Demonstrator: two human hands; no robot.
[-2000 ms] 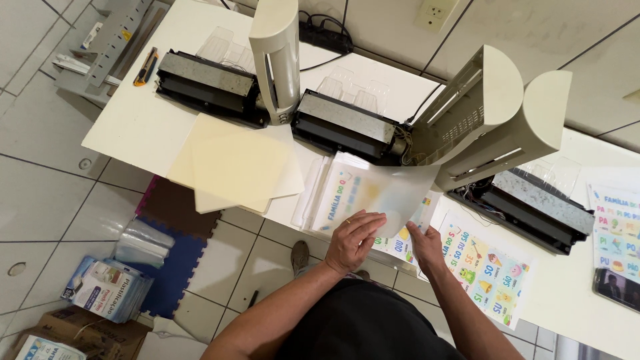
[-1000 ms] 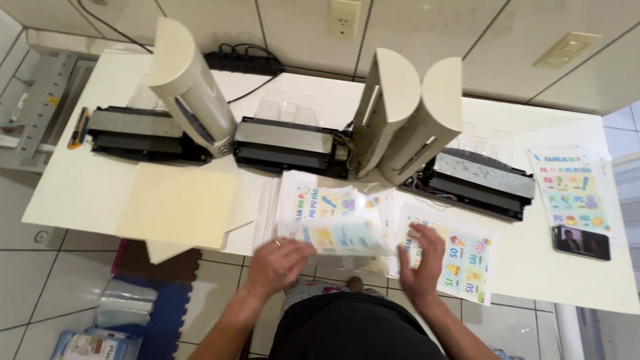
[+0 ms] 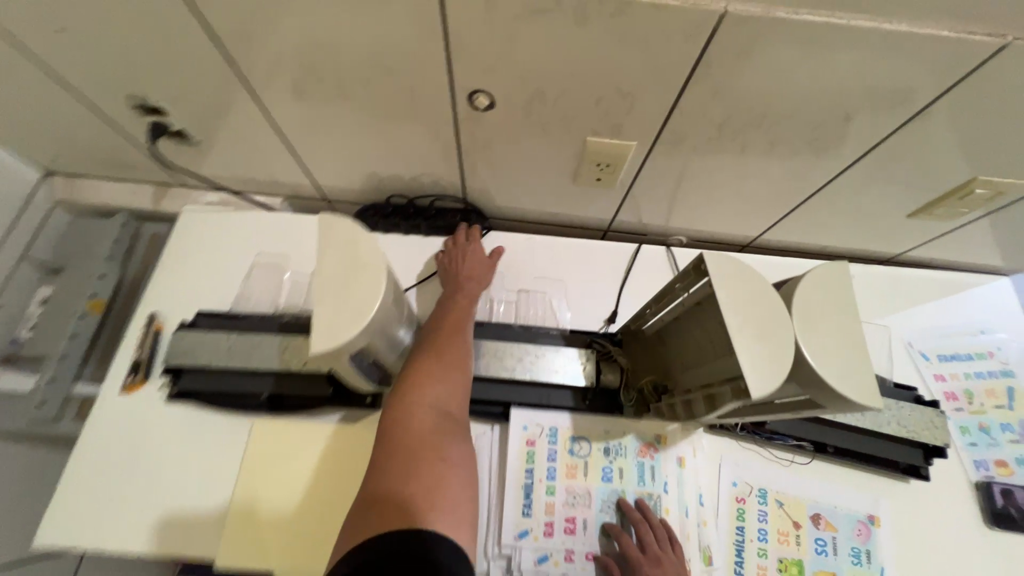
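Note:
My left hand reaches over the middle opened machine to the back edge of the table, its fingertips at a black power strip with cables. Whether it grips anything there is hidden. My right hand rests with spread fingers on a stack of printed syllable sheets at the front. Another printed sheet lies to its right. Pale yellow sheets lie left of the stack, partly behind my left arm.
Opened machines with raised beige covers stand across the white table. A utility knife is at the left, a phone and more printed sheets at the right. A tiled wall with an outlet rises behind.
My left hand has moved from the printed sheets to the power strip at the back. My right hand has come to rest on the stack. The view has tilted up toward the wall.

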